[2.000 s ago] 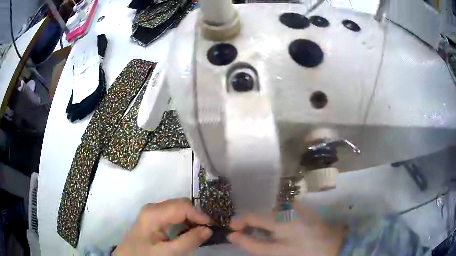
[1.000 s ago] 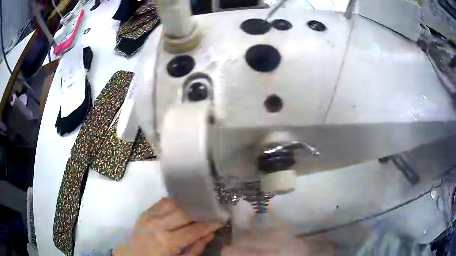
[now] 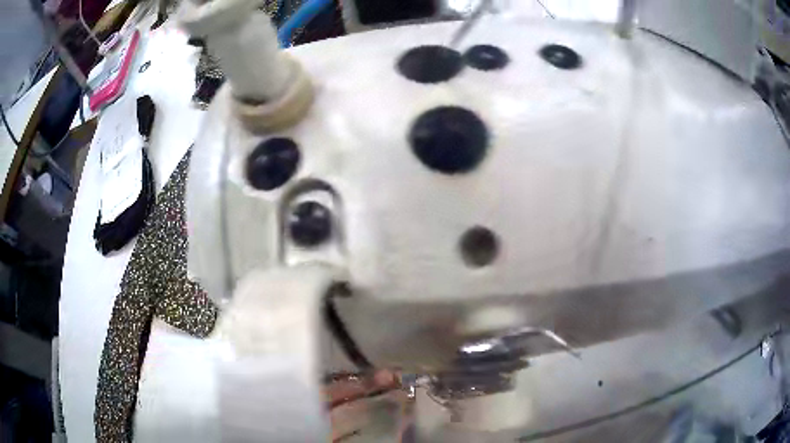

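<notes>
The white sewing machine head [image 3: 537, 173] fills the view. Its thick curved guard [image 3: 273, 355] hides most of the work area. Fingers of one hand [image 3: 368, 411] show low behind the guard, cut off by the bottom edge; I cannot tell whether they are my left or right, or what they hold. The other hand is hidden or out of frame. The blurred tension assembly [image 3: 481, 372] is right of the fingers. No fabric can be made out at the fingertips. Linked speckled pieces [image 3: 130, 346] lie on the left table.
A black bundle with a white label [image 3: 124, 186] and a pink-red item [image 3: 114, 71] lie at the far left. The ringed white post [image 3: 260, 78] stands on the head. A small dark tool [image 3: 726, 320] lies right. A bluish patch, perhaps a sleeve, shows at the lower right edge.
The view has shifted, so the machine head looks larger and lower, and the guard sits further left and down. Both hands, visible earlier, are now mostly hidden or cut off. The speckled pieces have not visibly moved.
</notes>
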